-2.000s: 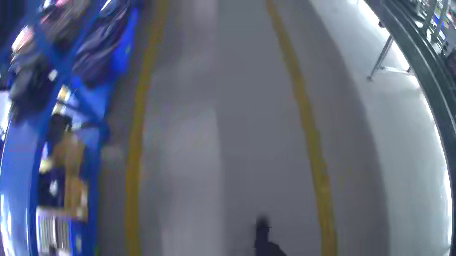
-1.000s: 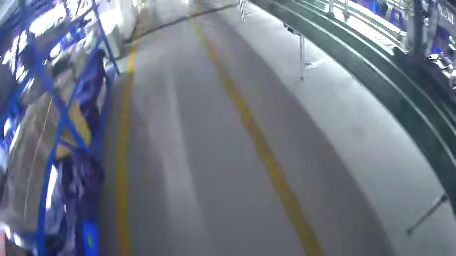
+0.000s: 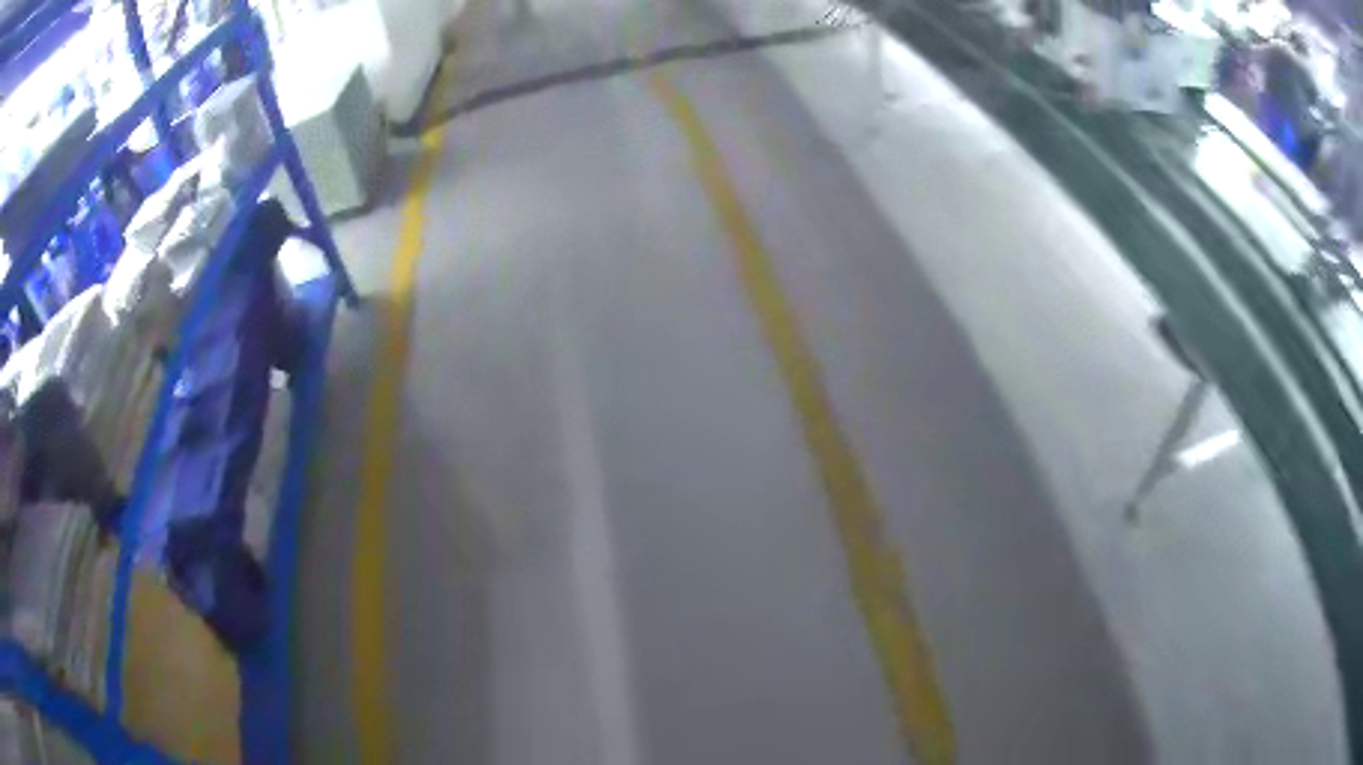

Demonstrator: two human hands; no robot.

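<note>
Neither of my hands is in the picture. Nearest in front of me is the grey aisle floor (image 3: 703, 448), with a yellow line (image 3: 392, 389) on its left and another yellow line (image 3: 800, 389) on its right. At the left stands a blue metal rack (image 3: 299, 448). Dark navy cloth (image 3: 217, 426) hangs in it, with a brown carton (image 3: 180, 673) below. The picture is blurred, so small things on the rack cannot be told.
A long green-edged bench (image 3: 1196, 284) curves down the right side, with a thin support leg (image 3: 1166, 448) beneath it. A pale box-shaped object (image 3: 332, 142) stands beyond the rack. A dark line (image 3: 598, 75) crosses the floor far ahead.
The view has moved forward along the aisle. The dark floor line and pale box are nearer, different rack contents show at left, and the dark shape low in the oldest frame is gone.
</note>
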